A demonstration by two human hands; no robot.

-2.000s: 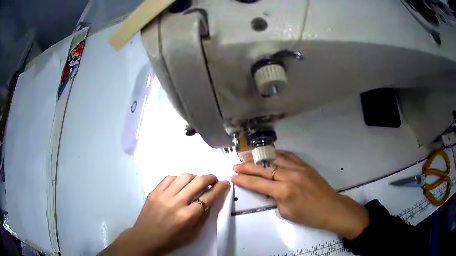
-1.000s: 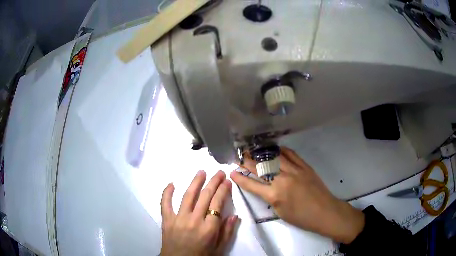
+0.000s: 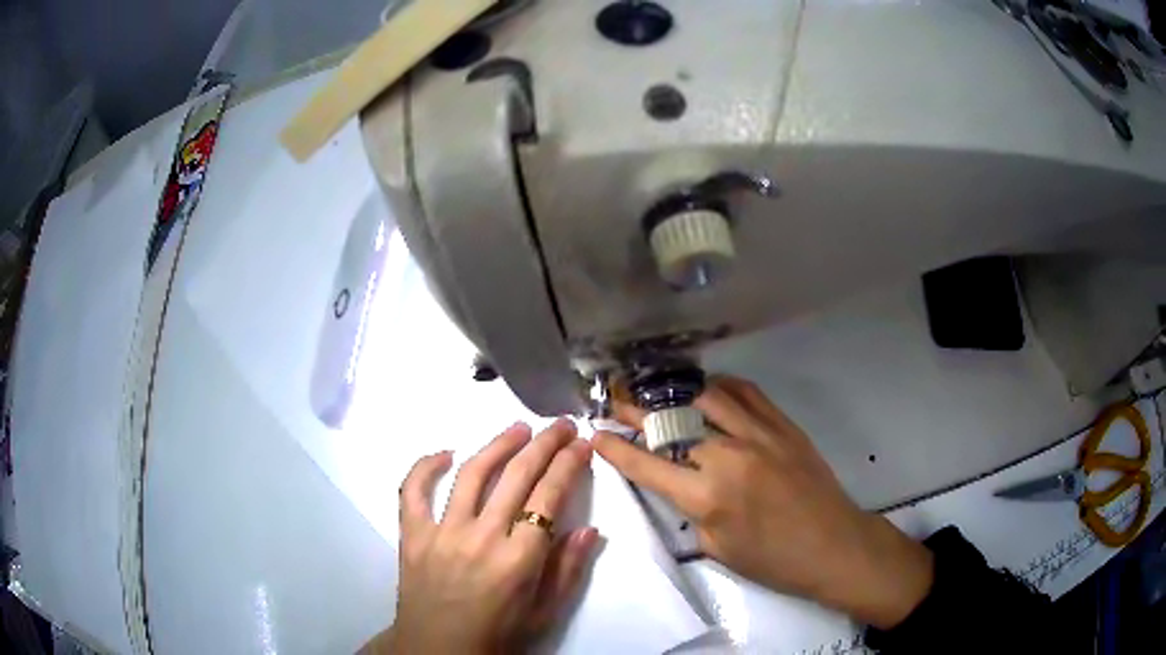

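A white fabric piece [image 3: 384, 448] lies on the machine bed under the lit sewing head, its edge running slantwise from the needle towards the front. My left hand [image 3: 492, 531] lies flat on the fabric with fingers spread, fingertips just in front of the presser foot and needle [image 3: 598, 394]. My right hand [image 3: 754, 493] rests at the needle area, right of the fabric edge. Its fingers are partly hidden behind the lower tension dial [image 3: 674, 425], so its hold on the cloth cannot be told.
The cream machine head [image 3: 831, 90] fills the top. Orange-handled scissors [image 3: 1112, 476] lie at the right. A dark pad [image 3: 974, 303] is on the bed. A long pale translucent object [image 3: 348, 320] is left of the head. A printed ruler scale [image 3: 1061, 557] runs along the front edge.
The fabric has turned from nearly straight to slanted since the earliest frame. My left hand has changed from bunched to spread flat on it. My right hand has shifted only slightly.
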